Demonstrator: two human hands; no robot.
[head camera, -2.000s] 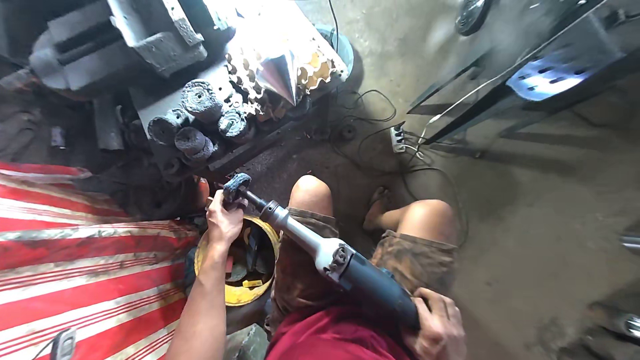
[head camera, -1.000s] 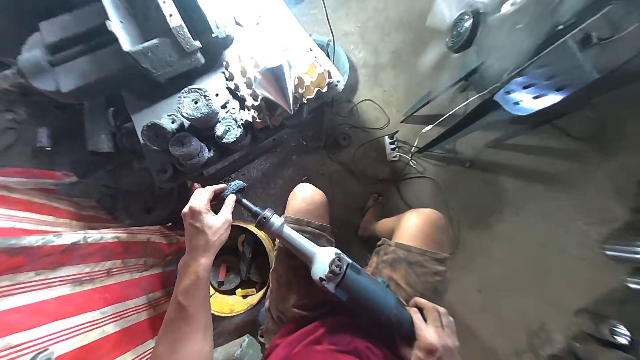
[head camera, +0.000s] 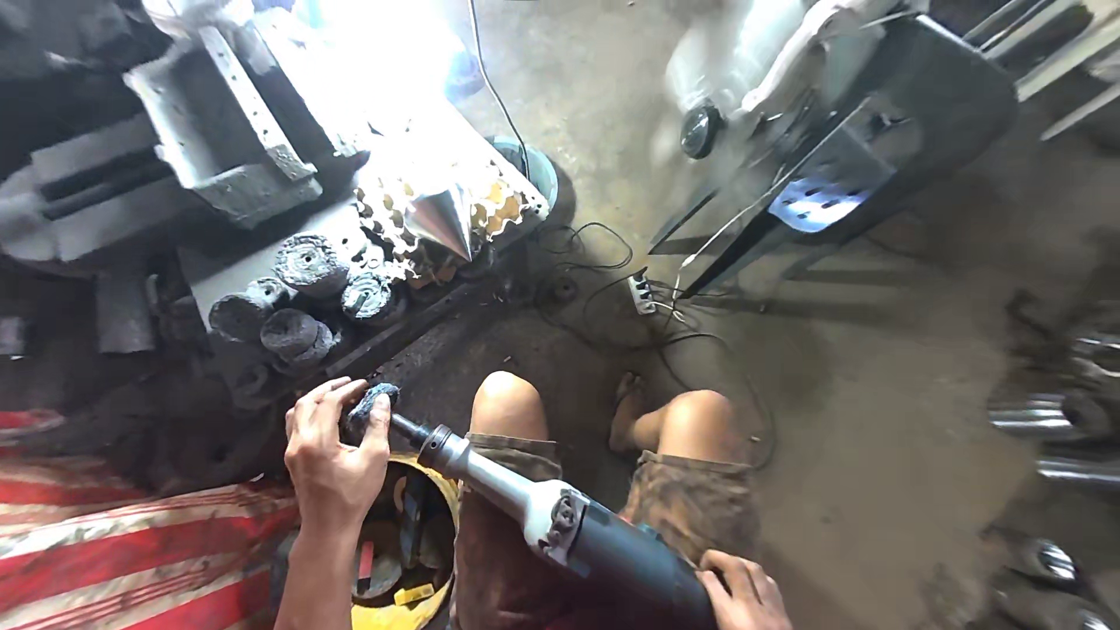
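A long-necked power grinder (head camera: 542,516) lies slantwise across my thighs, its dark body at the lower right and its metal neck toward the upper left. A small dark, fuzzy buffing wheel (head camera: 374,404) sits on the end of its spindle. My left hand (head camera: 337,446) grips this wheel between thumb and fingers. My right hand (head camera: 744,591) rests around the rear end of the grinder body, partly cut off by the frame's lower edge.
Worn buffing wheels (head camera: 311,262) and a shiny metal cone (head camera: 442,220) stand on a bench at the upper left. A yellow bucket (head camera: 448,499) holding tools is beside my leg. Cords and a power strip (head camera: 641,294) lie on the floor. Another person's shoe (head camera: 701,131) is near a dark chair.
My left hand has shifted its hold on the buffing wheel, with the fingers now behind it and the thumb in front. The right hand stays at the grinder's rear.
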